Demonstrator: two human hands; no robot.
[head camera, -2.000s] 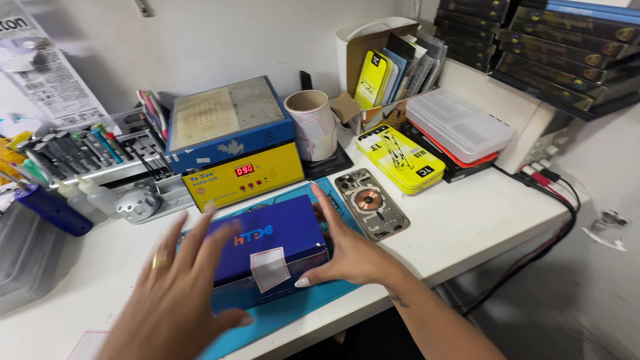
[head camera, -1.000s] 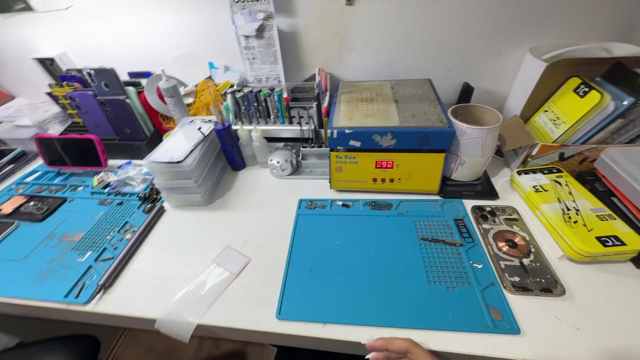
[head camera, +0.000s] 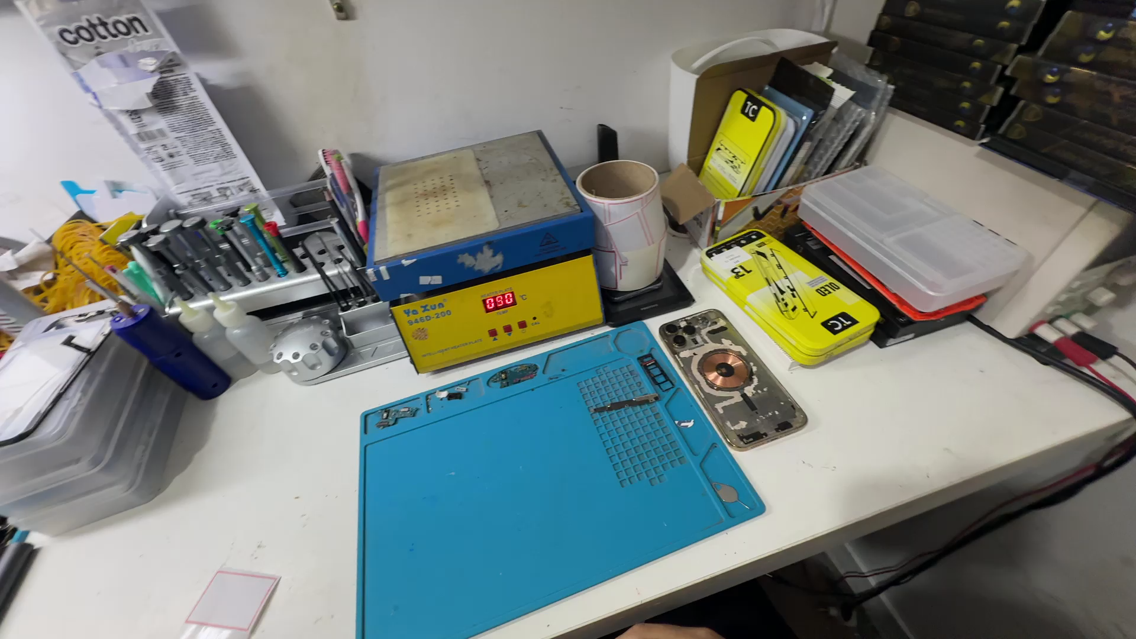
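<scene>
Only a sliver of one hand (head camera: 667, 632) shows at the bottom edge, below the blue silicone repair mat (head camera: 515, 497); which hand it is and what its fingers do cannot be told. The other hand is out of view. Small phone parts and a dark metal strip (head camera: 625, 404) lie in the mat's trays and grid. To the mat's right rests a phone housing (head camera: 733, 377) with a copper-coloured coil. Behind the mat stands a yellow and blue heating plate (head camera: 501, 311), its red display lit.
Screwdrivers in a rack (head camera: 266, 288), two squeeze bottles (head camera: 241, 333) and stacked clear boxes (head camera: 89, 435) stand left. A cardboard roll (head camera: 623, 226), a yellow tin (head camera: 790, 297) and a clear plastic case (head camera: 910, 235) are behind right. A clear plastic piece (head camera: 232, 599) lies front left. Cables (head camera: 976, 488) hang right.
Two seconds ago both hands were at a blue box over the mat; the box is out of view from the middle frame on. The view has swung left, then back right.
</scene>
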